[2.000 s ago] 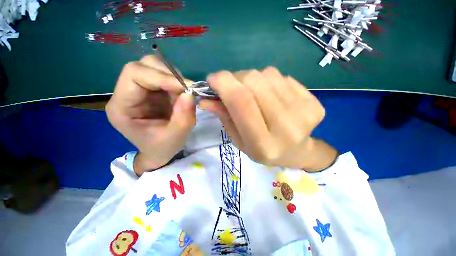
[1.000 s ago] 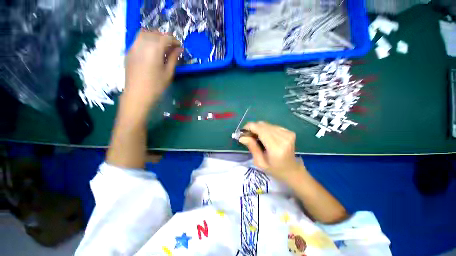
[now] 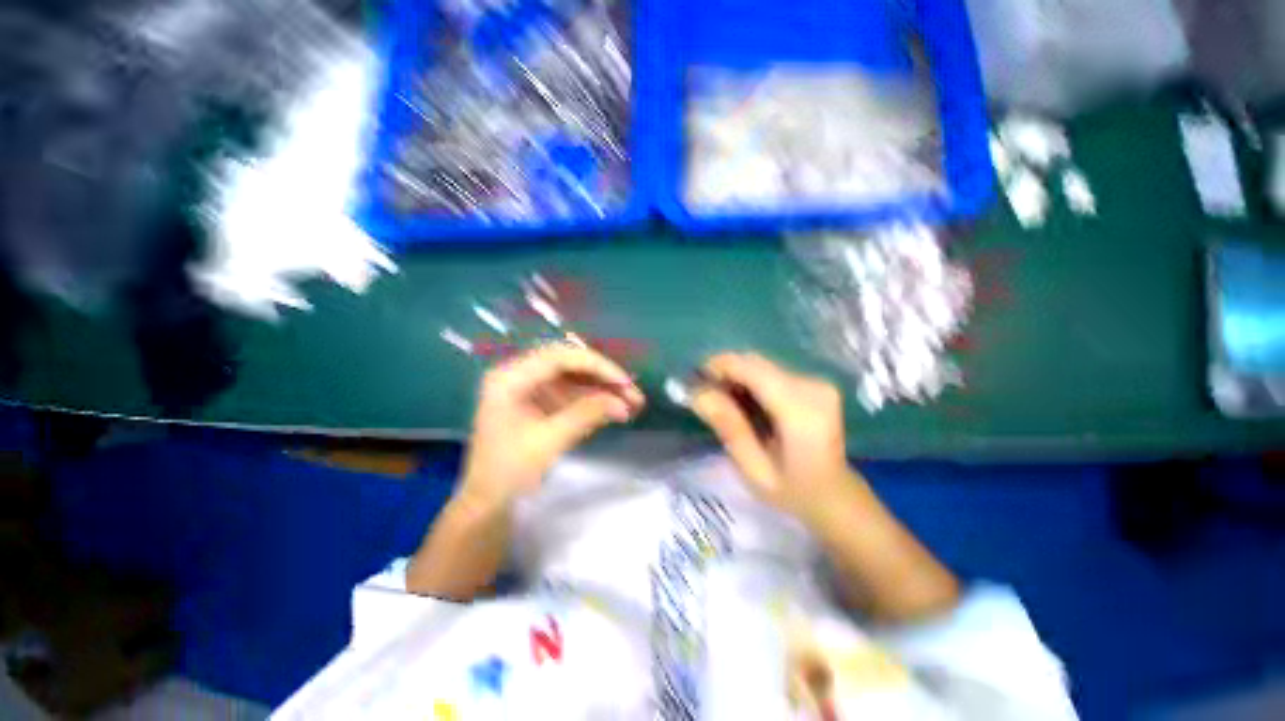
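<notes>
The frame is blurred. My left hand [image 3: 529,423] is above the table's front edge, thumb and fingertips close together; I cannot tell whether they hold anything. My right hand [image 3: 796,430] is a little to its right, fingers closed on a small dark tool, with a small whitish piece [image 3: 679,390] showing at the fingertips. The hands are apart. Red leads [image 3: 571,299] with small white ends lie on the green table behind my left hand, partly hidden by it. A heap of assembled pieces [image 3: 902,317] lies behind and right of my right hand.
At the back stand a left blue tray [image 3: 493,228] of metal parts and a right blue tray [image 3: 832,218] of pale rods. White strips [image 3: 289,204] are heaped at left. White scraps [image 3: 1036,169] and a pale-blue scale [image 3: 1254,331] are at right.
My left hand has come back from the left blue tray to near my right hand. The view has shifted, bringing the scale in at right. The thin rod at my right fingertips no longer shows clearly.
</notes>
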